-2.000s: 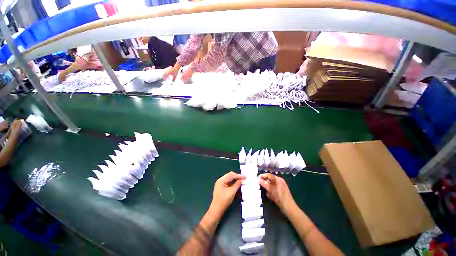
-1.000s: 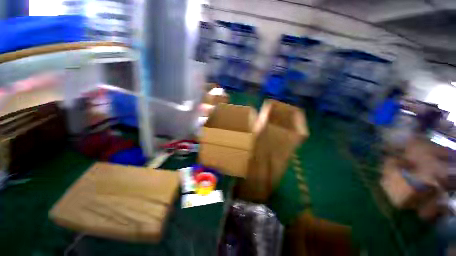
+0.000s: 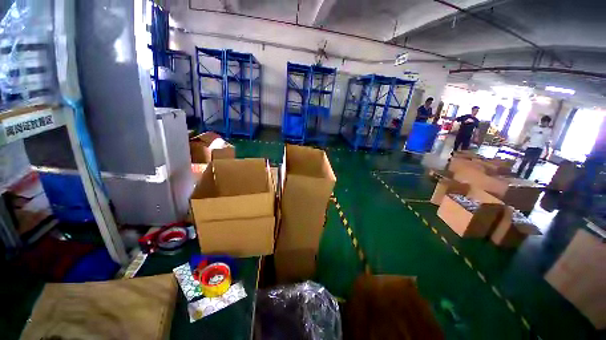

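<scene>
Neither of my hands is in the picture. Nearest in front of me, a closed brown carton (image 3: 100, 309) lies on the green bench at the lower left, cut off by the bottom edge. A red and yellow tape roll (image 3: 216, 279) lies on white printed paper sheets (image 3: 218, 303) at the bench corner. An open carton (image 3: 234, 229) stands behind them with its flaps up. A taller open carton (image 3: 302, 226) stands right beside it.
A crumpled clear plastic bag (image 3: 299, 312) and a brown box (image 3: 392, 309) are at the bottom. A post (image 3: 100, 179) rises at left. Blue racks (image 3: 229, 93) stand at the back. Filled cartons (image 3: 470, 212) sit on the floor at right, with several people (image 3: 468, 126) beyond.
The view has swung right, from the white rows on the belt to the bench corner and workshop floor. My hands, earlier at a white row, are out of the picture.
</scene>
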